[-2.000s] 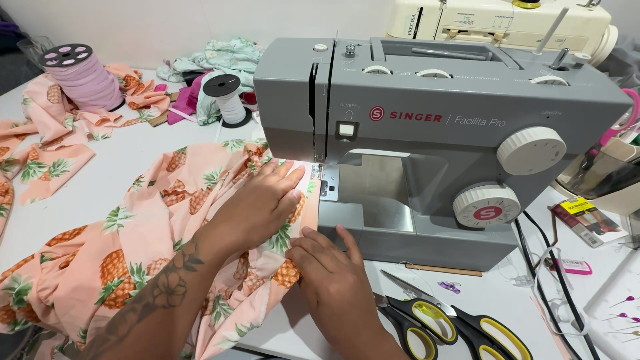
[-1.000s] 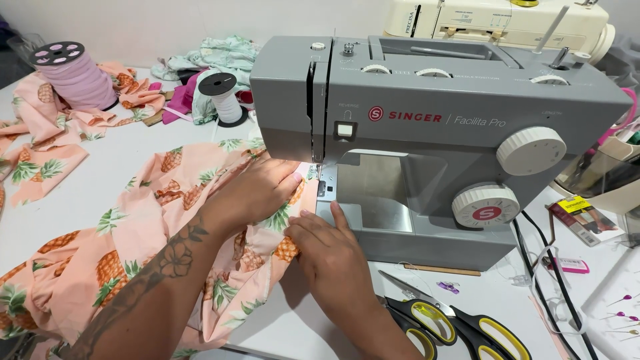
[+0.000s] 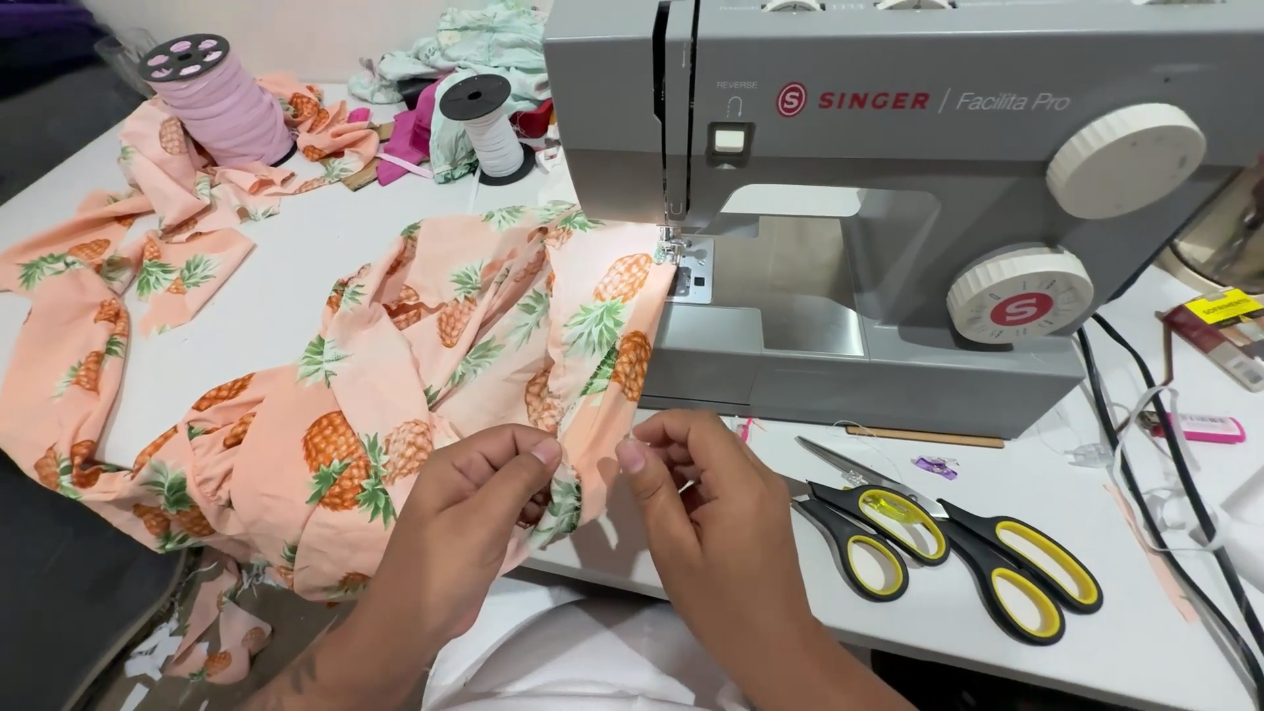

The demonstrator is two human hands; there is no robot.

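Peach fabric printed with pineapples [image 3: 331,459] lies bunched on the white table, its far edge under the presser foot [image 3: 671,247] of a grey Singer sewing machine [image 3: 889,128]. My left hand [image 3: 474,513] is at the fabric's near edge, thumb and index fingertip pinched together on what seems to be that edge or a thread. Just right of the fabric, my right hand [image 3: 701,494] has its thumb close to its curled index finger; whether something thin is between them cannot be made out. A small gap separates the two hands. Two scissors with black and yellow handles [image 3: 874,543] lie to the right.
A large spool of lilac elastic [image 3: 222,109] and a smaller white spool [image 3: 489,133] stand behind the fabric, near mint and magenta cloth [image 3: 410,128]. Black cables [image 3: 1170,425] run down the right side by a pink item [image 3: 1200,428]. Fabric scraps [image 3: 222,632] hang or lie below the table's left edge.
Both hands have come back from beside the presser foot to the near edge of the fabric. The left hand no longer rests flat on the cloth. The view has tilted down and moved closer.
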